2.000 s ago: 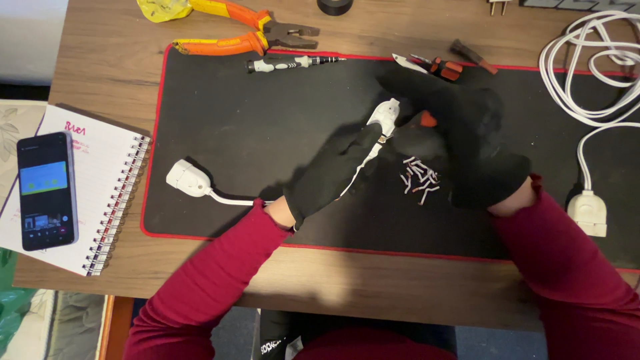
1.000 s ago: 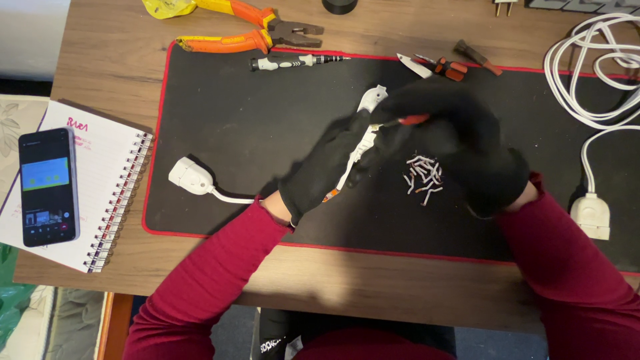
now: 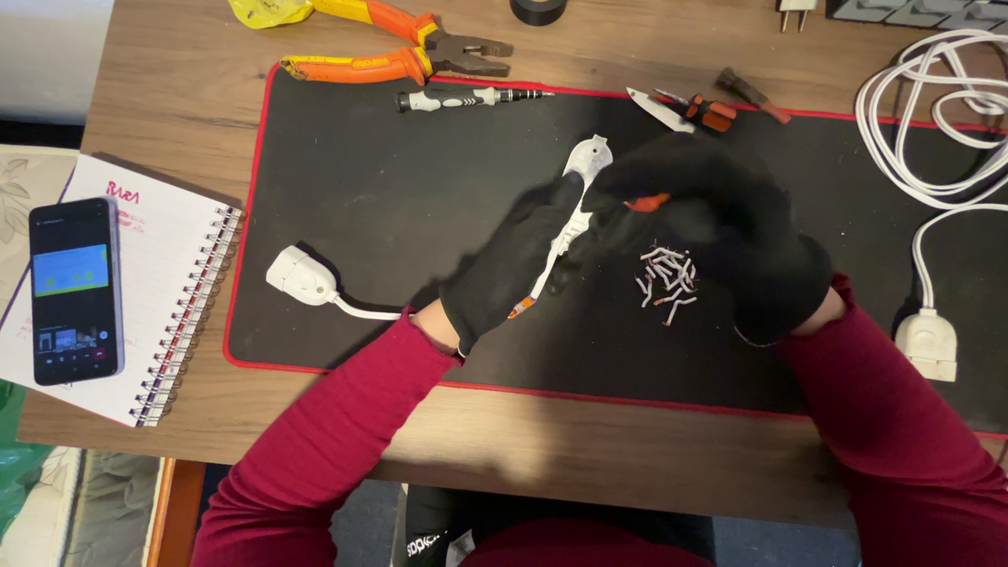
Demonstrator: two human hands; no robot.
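My left hand [image 3: 512, 252], in a black glove, holds a white plastic connector housing [image 3: 589, 161] and its white wire, tilted up to the right. An orange piece [image 3: 521, 306] shows on the wire beside the glove. My right hand [image 3: 709, 205], gloved and blurred, is closed on a small tool with a red part [image 3: 647, 203] at the housing's right side; the tool's tip is hidden. Right of the left hand lies a pile of short cut wire pieces [image 3: 668, 276]. A white socket connector [image 3: 301, 275] on a cable rests on the black mat, left of that hand.
Orange-yellow pliers [image 3: 409, 55], a precision screwdriver [image 3: 465, 98], a blade [image 3: 660, 109], a small red-handled tool [image 3: 713, 114] and black tape [image 3: 538, 8] lie along the back. Coiled white cable [image 3: 890, 118] and another connector [image 3: 928, 344] are right; a phone [image 3: 75, 291] on a notebook [image 3: 177, 276] is left.
Both hands stay around the housing. The right hand has shifted and turned slightly at the housing's side. The red part shows in its fingers in all the frames.
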